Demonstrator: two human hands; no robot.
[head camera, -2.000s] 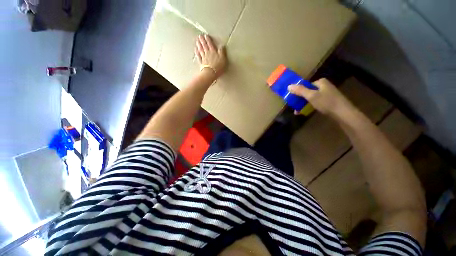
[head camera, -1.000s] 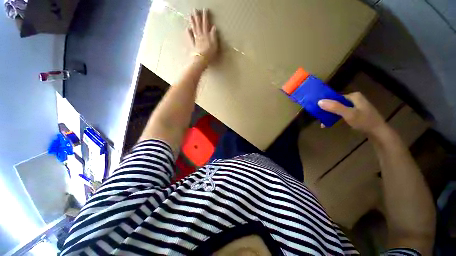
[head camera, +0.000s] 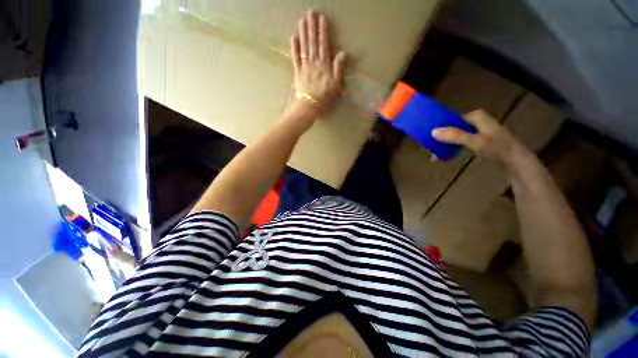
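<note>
A large brown shipping carton (head camera: 245, 84) lies in front of me, its upper part cut off by the frame's top edge. My left hand (head camera: 318, 70) lies flat on it, palm down, fingers spread, holding nothing. My right hand (head camera: 476, 136) grips the blue tape gun (head camera: 427, 122). Its orange front end is at the carton's right edge. A clear strip of tape (head camera: 360, 91) runs from near my left hand to the gun.
A dark-topped table (head camera: 94, 91) with white edging is at the left, with a red-capped bottle (head camera: 35, 139), blue plastic (head camera: 68, 240) and white-blue boxes (head camera: 110, 222). A red stool (head camera: 267, 208) shows partly below the carton. Brown cartons (head camera: 455, 203) lie at the lower right.
The carton has shifted left in view, and less of the red stool shows. My left hand has moved nearer the tape gun, which now sits at the carton's right edge.
</note>
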